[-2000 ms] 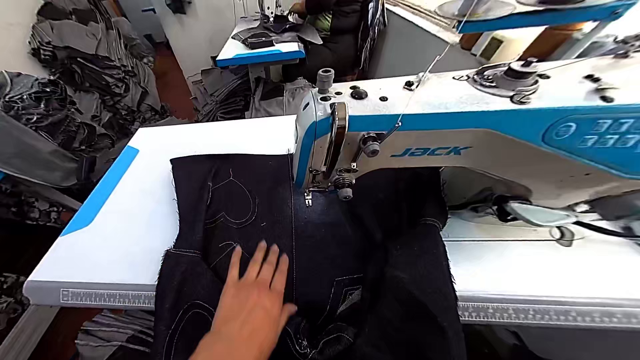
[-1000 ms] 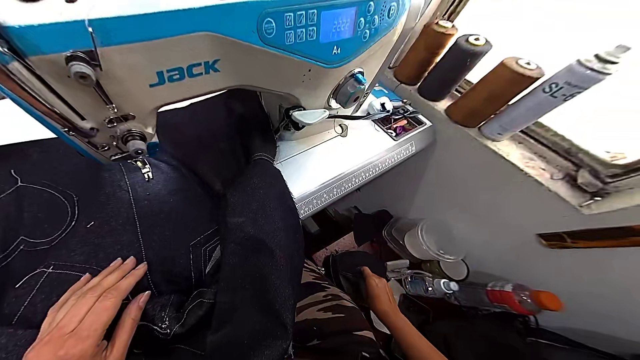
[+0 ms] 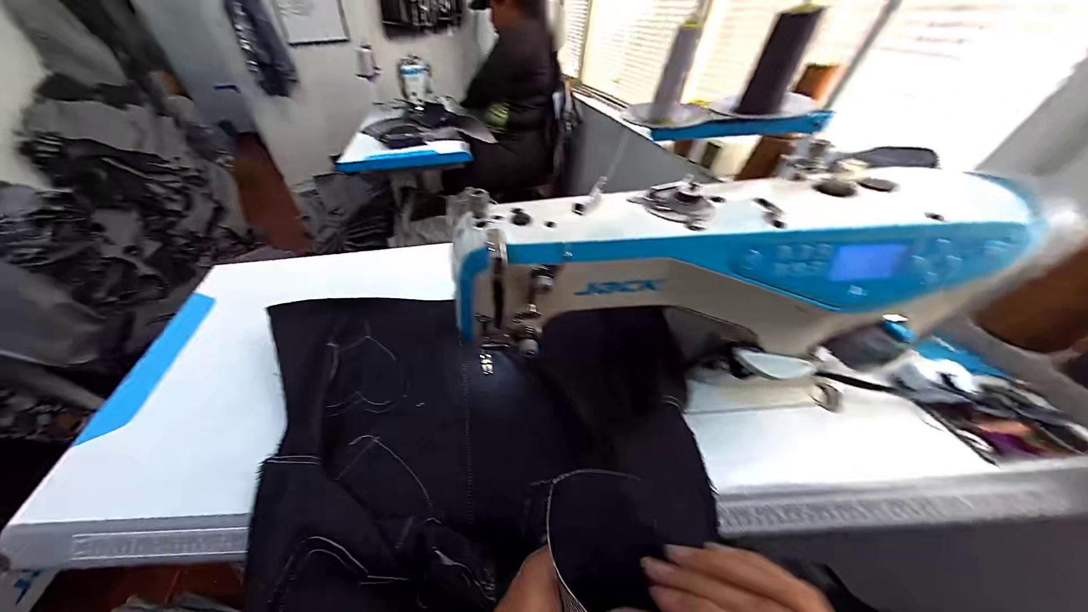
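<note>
Dark denim garment pieces [image 3: 408, 442] with pale stitched outlines lie across the white sewing table, partly under the head of a Jack industrial sewing machine [image 3: 629, 272]. The presser foot [image 3: 487, 364] is over the cloth beside a long vertical seam. At the bottom centre my left hand [image 3: 534, 582] holds the edge of a curved denim piece [image 3: 603, 527], its thumb side against the stitched rim. My right hand [image 3: 731, 578] lies on the right part of that same piece, fingers spread out flat; whether it grips the cloth cannot be seen.
Small items lie in a tray [image 3: 1011, 416] at the table's right end. Thread cones [image 3: 778, 64] stand on a blue-edged holder behind the machine. A person [image 3: 514, 93] sits at another sewing table [image 3: 404, 157]. Heaps of dark cloth [image 3: 110, 212] fill the left side.
My right hand, low beside the table one second ago, is now at the denim. My left hand has left its flat rest on the cloth and holds a piece's edge. The view has swung back left.
</note>
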